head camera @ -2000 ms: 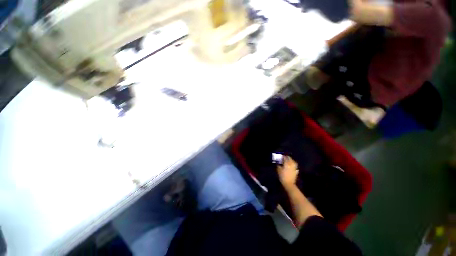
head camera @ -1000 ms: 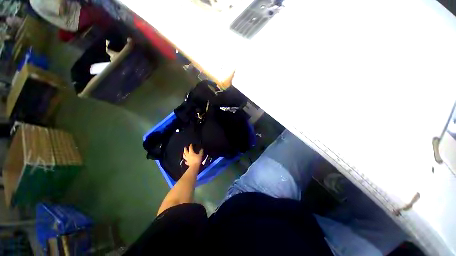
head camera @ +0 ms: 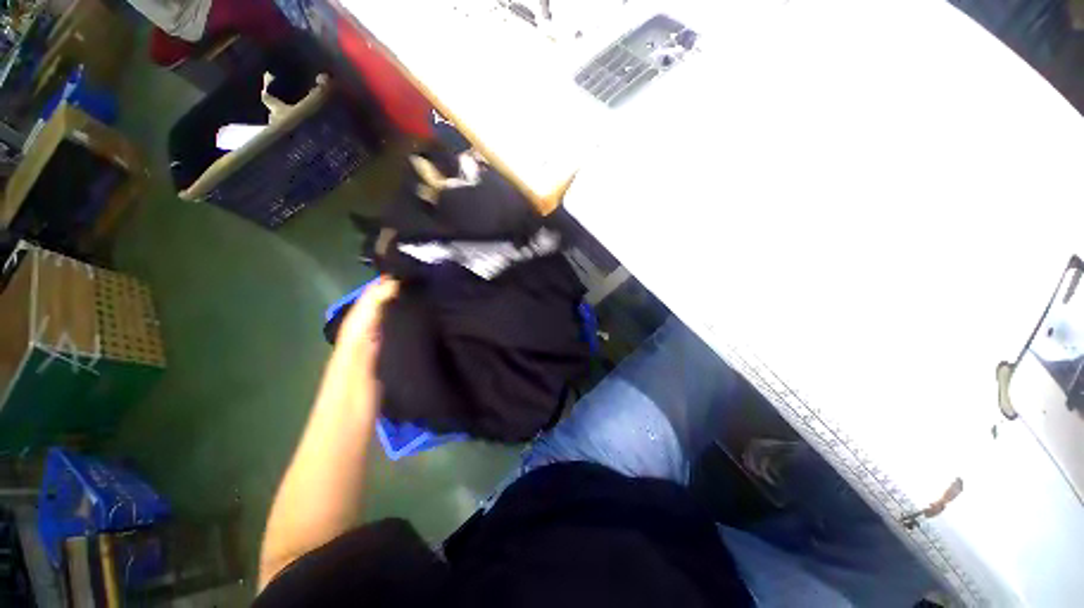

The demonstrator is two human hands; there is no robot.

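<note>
My left hand [head camera: 383, 297] is at the upper left edge of a black garment [head camera: 487, 344] and grips it, slightly blurred. The garment hangs spread over a blue crate [head camera: 410, 437] on the floor beside my seat and hides most of it. A grey-white patterned strip [head camera: 487, 255] shows across the garment's upper part. The fingers are partly hidden by cloth. My right hand is not in view.
The white sewing table [head camera: 761, 214] runs along the right, with a recessed tray [head camera: 636, 59] near its far edge. A dark basket [head camera: 279, 160] with cloth stands on the floor beyond the crate. Boxes [head camera: 89, 309] and another blue crate [head camera: 101, 493] stand at far left.
The view has swung from the machine and a red-rimmed bin to the blue crate. My left hand, earlier on the cloth inside the crate, has moved up and away, raising the black garment.
</note>
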